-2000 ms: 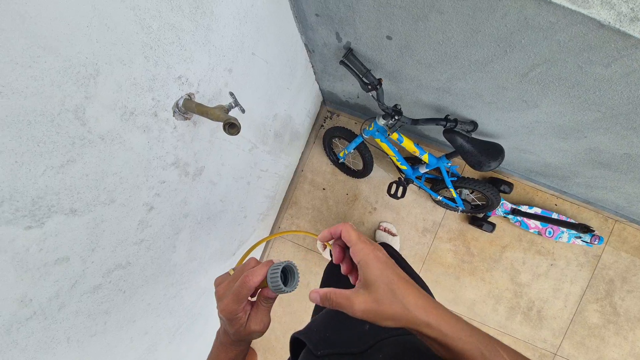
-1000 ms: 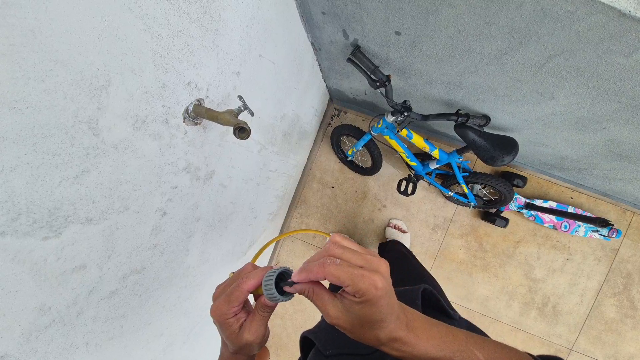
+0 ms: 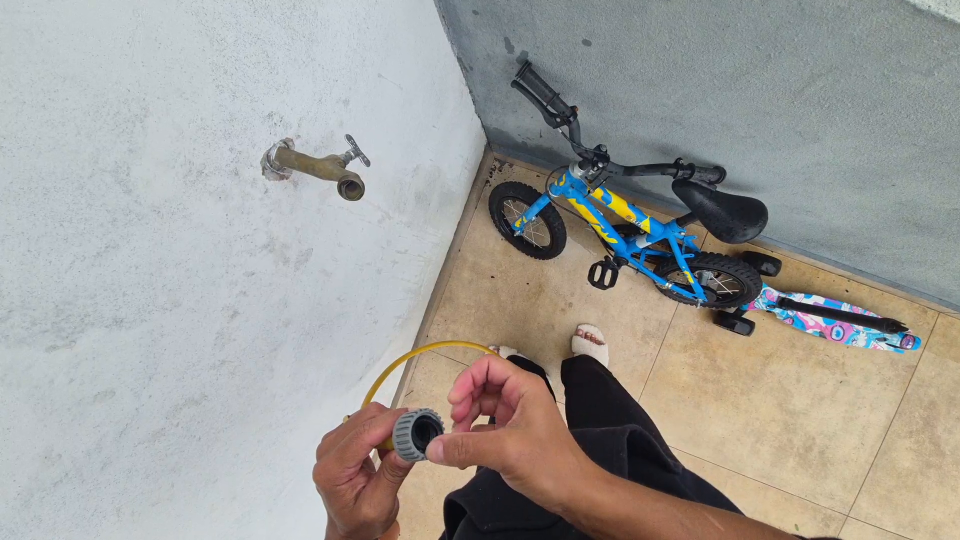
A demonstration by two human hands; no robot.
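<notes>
My left hand (image 3: 361, 469) grips a grey ribbed plastic hose connector (image 3: 417, 434) by its rear, its round threaded mouth facing right and up. A yellow hose (image 3: 391, 369) curves up behind the hands from the connector side. My right hand (image 3: 517, 435) is just right of the connector, its thumb tip at the rim of the mouth and the other fingers raised and curled apart from the thumb. No object shows between them. Up and left, a brass tap (image 3: 319, 166) with a small metal handle sticks out of the white wall, its outlet bare.
A blue and yellow child's bicycle (image 3: 600, 217) with training wheels leans by the grey wall (image 3: 787, 97). Beside its rear wheel lies a scooter with a patterned deck (image 3: 832, 322). My feet, in light open-toed slippers (image 3: 590, 343), stand on beige floor tiles (image 3: 757, 390).
One second ago my right fingers and thumb were together at the connector's mouth; now the fingers have lifted off and spread from the thumb. My left hand has kept its hold.
</notes>
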